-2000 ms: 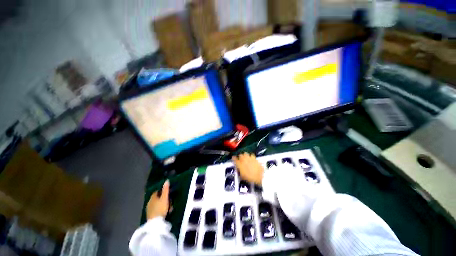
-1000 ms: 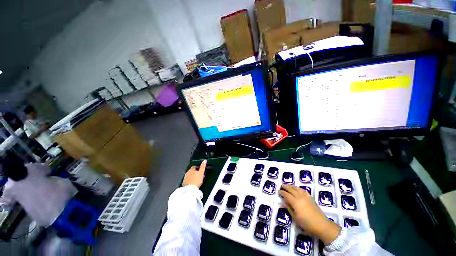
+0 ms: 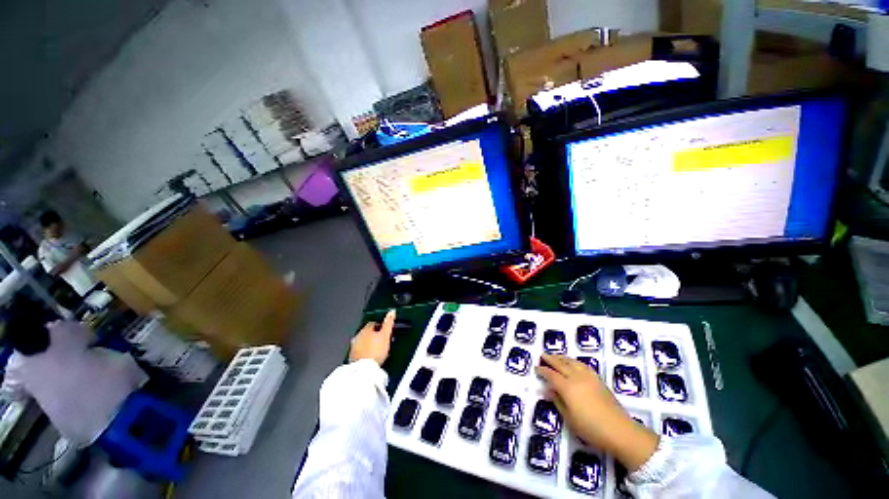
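A white foam tray (image 3: 458,365) with a small green corner mark lies in front of me. Glossy black rounded-square units (image 3: 509,410) sit in rows in its pockets. My right hand (image 3: 583,398) rests over the middle of the tray, with its fingertips at a unit; whether it grips one is hidden. My left hand (image 3: 372,340) lies beside the tray's upper left corner, on what looks like a small black mouse (image 3: 401,326), mostly covered.
Two monitors (image 3: 429,205) stand behind the tray, with a red holder (image 3: 529,261) between them. A white-grey mouse (image 3: 651,282) lies below the right monitor (image 3: 682,185). A black scanner (image 3: 807,385) and a thin silvery stick (image 3: 713,357) lie right. Two people sit or stand far left.
The view has steadied and shifted since two seconds ago. My right hand has moved from the tray's back edge to its middle. My left hand stays beside the tray.
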